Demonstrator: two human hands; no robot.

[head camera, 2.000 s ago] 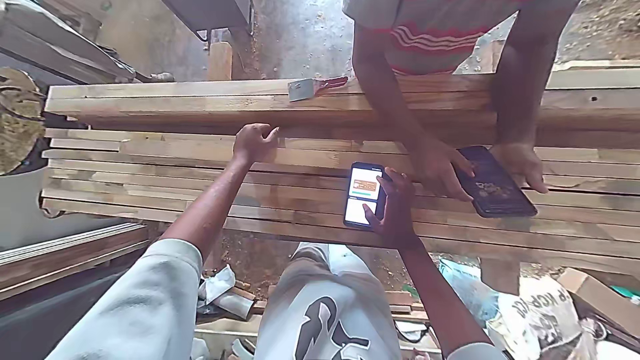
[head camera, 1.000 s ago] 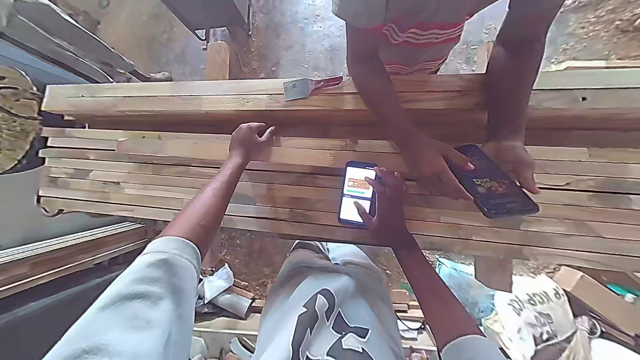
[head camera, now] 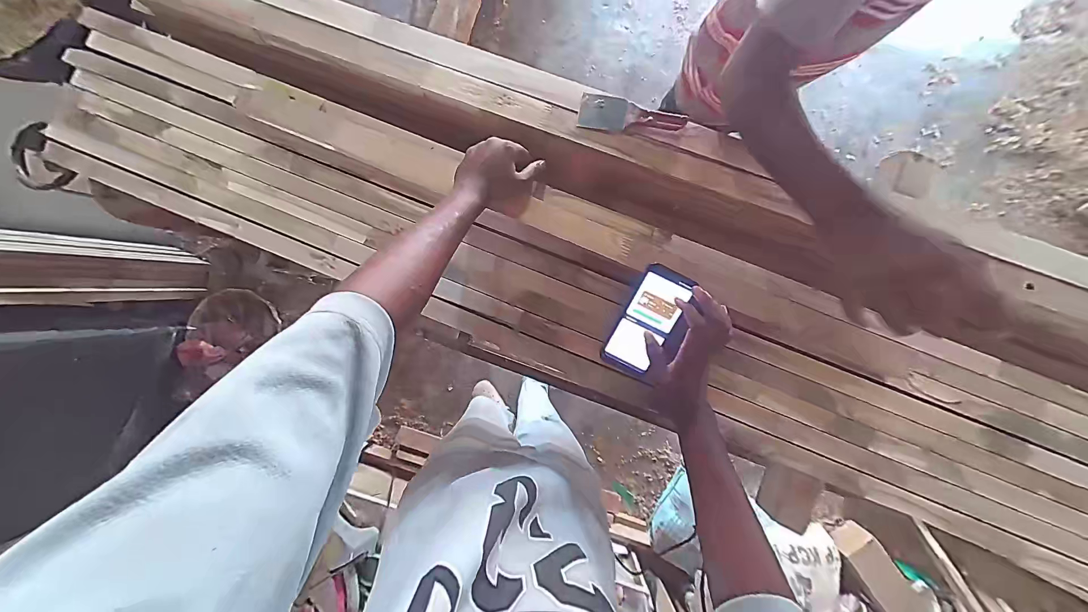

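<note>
A lit smartphone (head camera: 646, 319) lies over the wooden strips (head camera: 544, 297), with my right hand (head camera: 690, 340) on its right side, thumb and fingers at the screen. My left hand (head camera: 500, 177) rests on a strip farther left, fingers curled, and no object shows in it. Beyond both hands, a scraper or brush with a flat grey end (head camera: 605, 112) and a reddish handle sits on the far timber. At the right, a co-worker's blurred hands (head camera: 926, 280) are over the wood; whether they hold anything is unclear.
Long timber boards (head camera: 382, 59) run across the view beyond the strips. A co-worker's arm (head camera: 782, 127) reaches in from the top right. Below the strips are a printed white sack (head camera: 799, 557), a cardboard box (head camera: 875, 557) and wood offcuts. A dark panel (head camera: 85, 408) stands at left.
The view has turned, so the timber now slants down to the right. The co-worker's dark phone, seen earlier in their hands, no longer shows. My right hand stays at the lit smartphone.
</note>
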